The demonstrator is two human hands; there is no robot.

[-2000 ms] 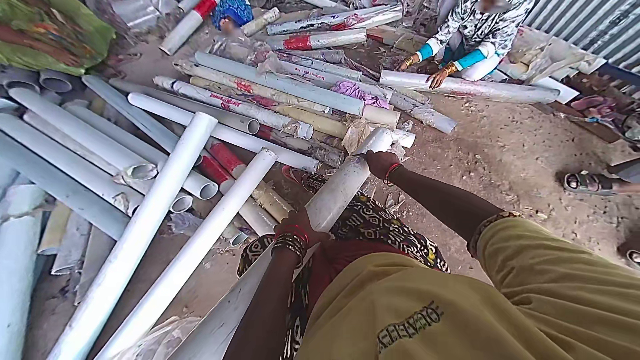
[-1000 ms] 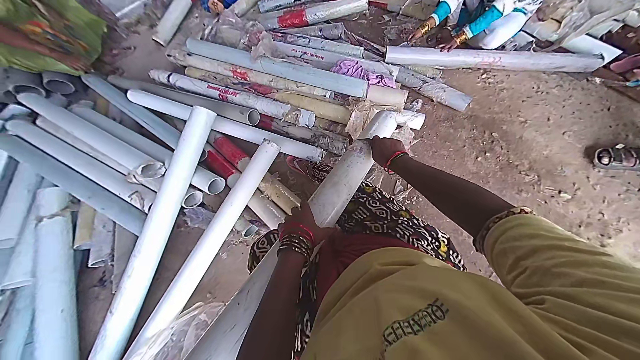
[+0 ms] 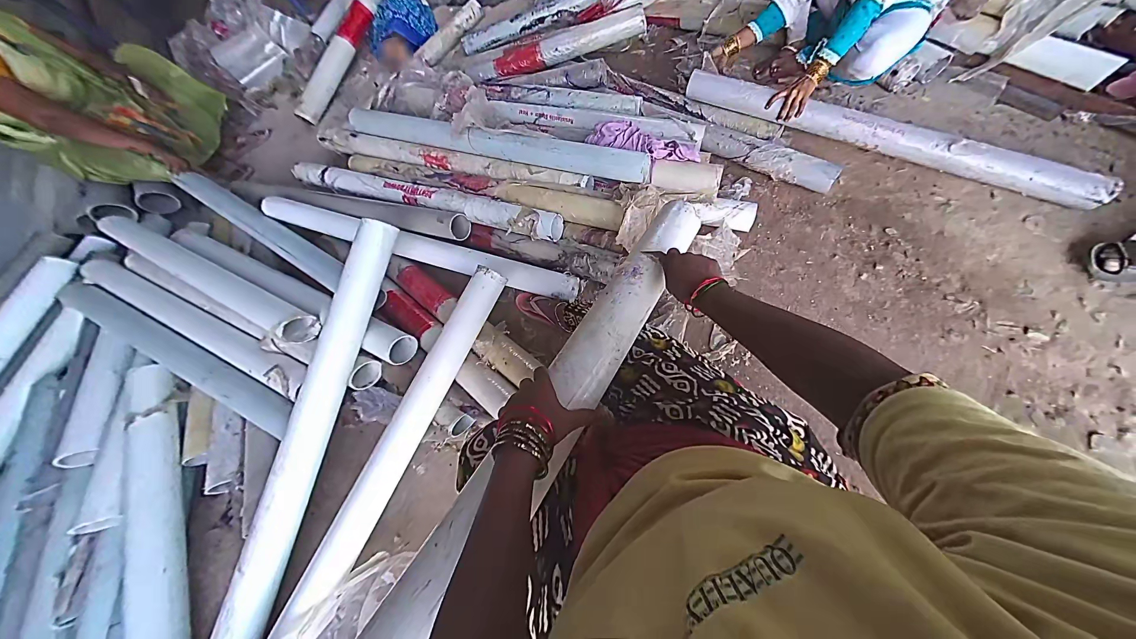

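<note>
A long, scuffed whitish tube (image 3: 603, 333) slants across my lap, from the lower middle up to the right. My left hand (image 3: 546, 408), with bangles at the wrist, is closed around its middle part. Nearer the upper end, my right hand (image 3: 688, 277) grips the side of the same tube; part of its fingers is hidden. Just left of my left hand, a slim white tube (image 3: 399, 444) and a wider white tube (image 3: 311, 426) lean side by side, touching neither hand.
Piled grey-white tubes (image 3: 213, 275) cover the left side. More tubes, some with red bands (image 3: 519, 60), lie beyond. At top right another person's hands (image 3: 799, 89) rest by a long wrapped tube (image 3: 923, 146). A person in green cloth (image 3: 106, 106) sits at upper left. A sandaled foot (image 3: 1111, 259) stands at right.
The view has shifted a little. Both my hands still hold the same tube in much the same way. The other person's hands have come closer together on the wrapped tube.
</note>
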